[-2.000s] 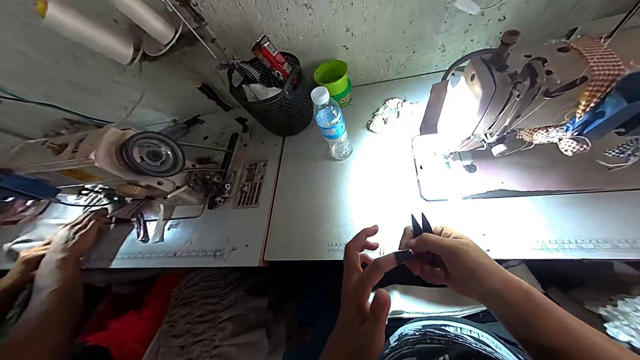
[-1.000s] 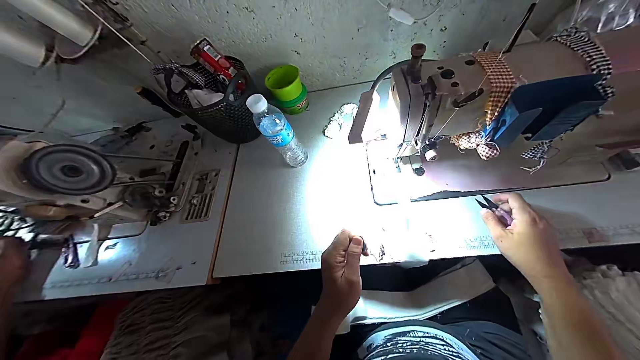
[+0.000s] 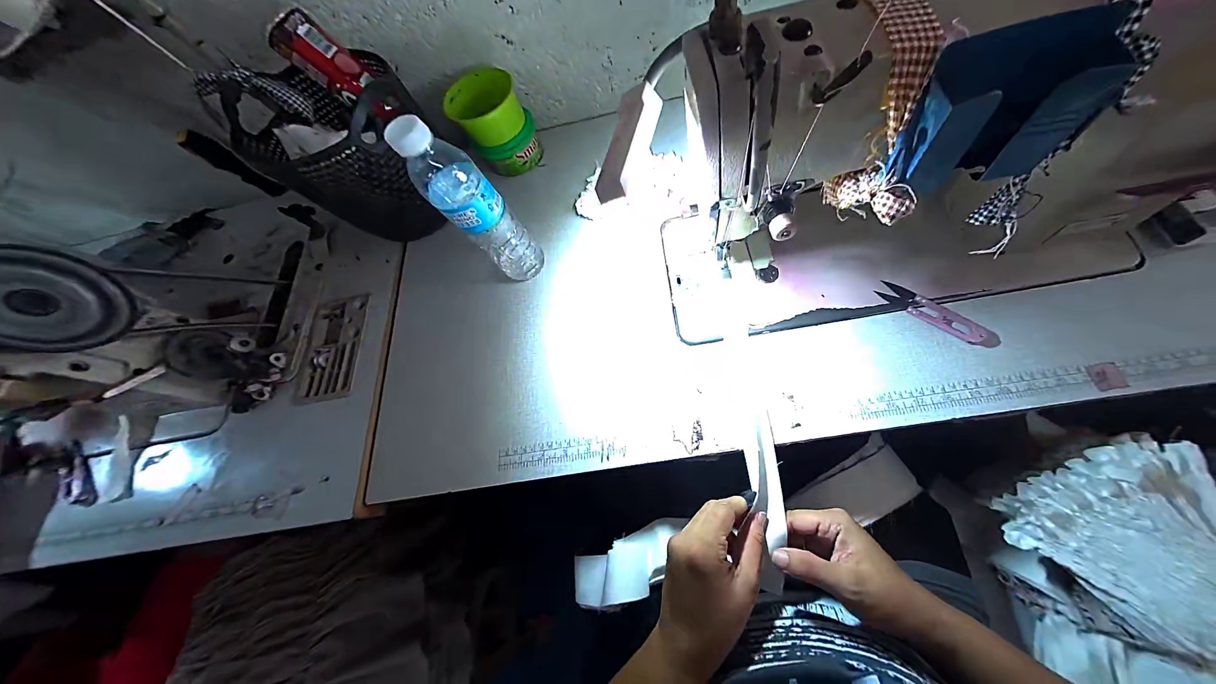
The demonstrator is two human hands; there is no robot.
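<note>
Below the table's front edge, my left hand [image 3: 714, 560] pinches a narrow white fabric strip [image 3: 771, 480]. My right hand [image 3: 841, 562] grips the same strip from its right side, thumb on the cloth. The strip's upper end runs up over the table edge toward the sewing machine's needle area [image 3: 736, 256], where glare hides the detail. More white fabric [image 3: 617, 570] hangs left of my left hand. Thread snips with pink handles [image 3: 953, 323] lie on the table right of the needle, blades pointing up and left.
A plastic water bottle [image 3: 475, 211], a green cup [image 3: 489, 109] and a dark woven basket [image 3: 380, 190] stand at the back left. Another sewing machine [image 3: 190, 351] is at the left. Ruffled white fabric [image 3: 1121, 541] is piled at the lower right. Printed rulers [image 3: 560, 454] run along the table edge.
The snips, in my right hand one second ago, now lie on the table. My right hand has come left beside my left hand, and both hold the white strip.
</note>
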